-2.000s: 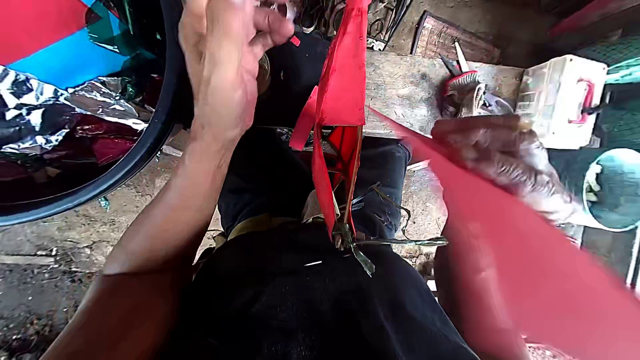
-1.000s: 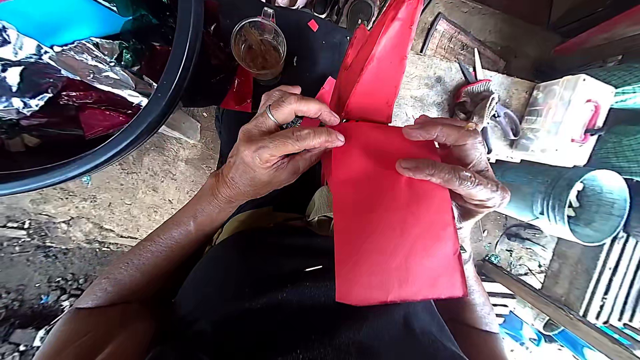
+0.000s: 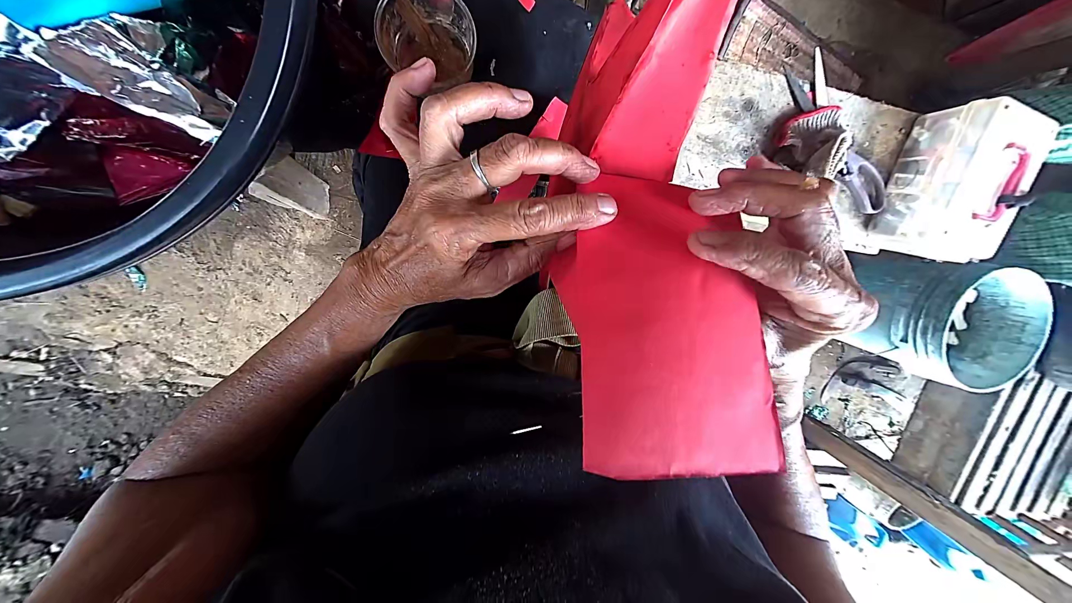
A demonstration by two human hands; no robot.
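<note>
A flat red sheet (image 3: 670, 360), paper or foil, hangs over my lap, its upper edge against an upright folded red piece (image 3: 653, 92). My left hand (image 3: 477, 193), with a ring on one finger, presses the sheet's upper left edge between fingertips and a thumb that is partly hidden. Its other fingers are raised. My right hand (image 3: 787, 243) grips the upper right edge, two fingers on top and the rest out of sight behind. A glass jar (image 3: 425, 38) with brown contents is just beyond my left hand.
A black-rimmed basin (image 3: 280, 126) with crumpled foil is at the upper left. At the right are scissors (image 3: 812, 88), a fabric-like bundle (image 3: 825, 138), a clear plastic case (image 3: 963, 180) with a red handle and a bucket (image 3: 997, 327) lying on its side.
Two seconds ago my left hand was raised near the jar and the red sheet was swung out to the right. Both hands now hold it at the folded piece. Since one second ago, left fingers have lifted.
</note>
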